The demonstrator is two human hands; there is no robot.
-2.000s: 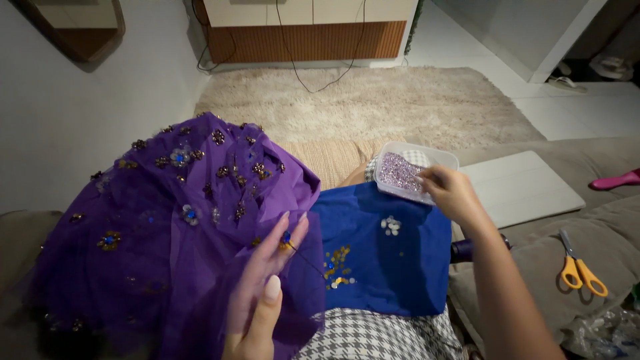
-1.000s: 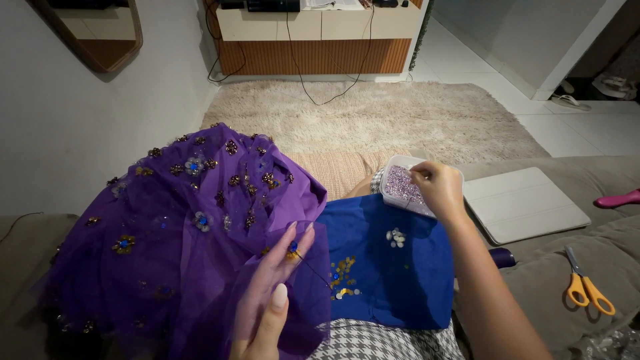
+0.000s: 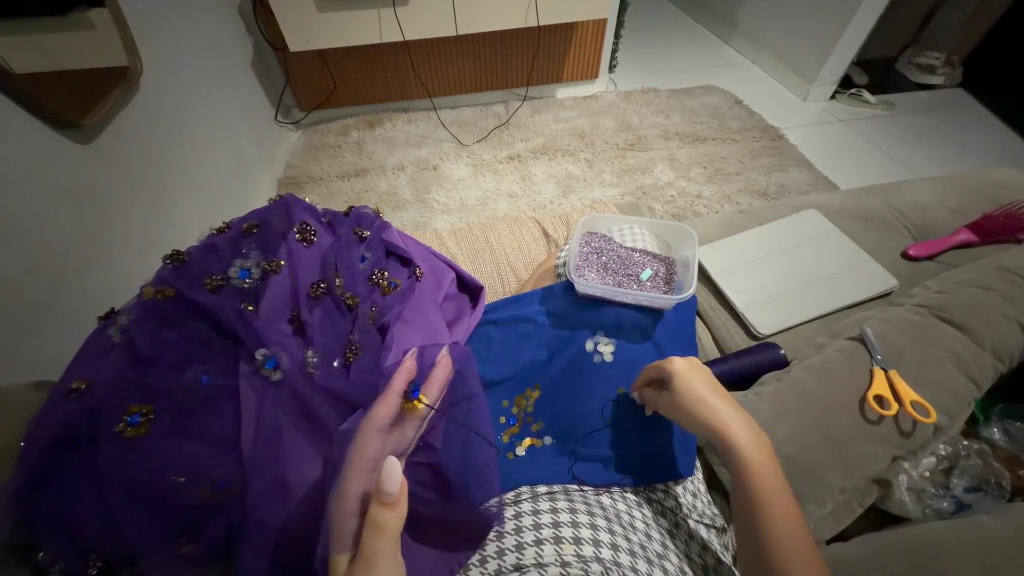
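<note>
Purple tulle fabric (image 3: 240,400) with beaded and sequined flowers spreads at the left. My left hand (image 3: 388,456) lies mostly under the sheer tulle, with a blue-and-gold bead flower (image 3: 414,395) between its fingers and dark thread running rightward from it. My right hand (image 3: 676,392) pinches something too small to make out, above the blue cloth (image 3: 552,320). Gold sequins (image 3: 524,412) and a cluster of clear sequins (image 3: 600,347) rest on that cloth. At its far edge stands a plastic container (image 3: 632,298) of small lilac beads (image 3: 620,262), with a mint-coloured piece on them.
A dark thread spool (image 3: 748,366) lies right of my right hand. Orange-handled scissors (image 3: 900,392), a pale tablet case (image 3: 800,272) and a pink hairbrush (image 3: 944,244) rest on the sofa. Plastic bags (image 3: 944,480) sit at the lower right; a shaggy rug (image 3: 512,160) lies beyond.
My right hand has left the bead container and moved down towards me, over the blue cloth's right side. The mint-coloured piece in the container now shows. My left hand stays under the tulle.
</note>
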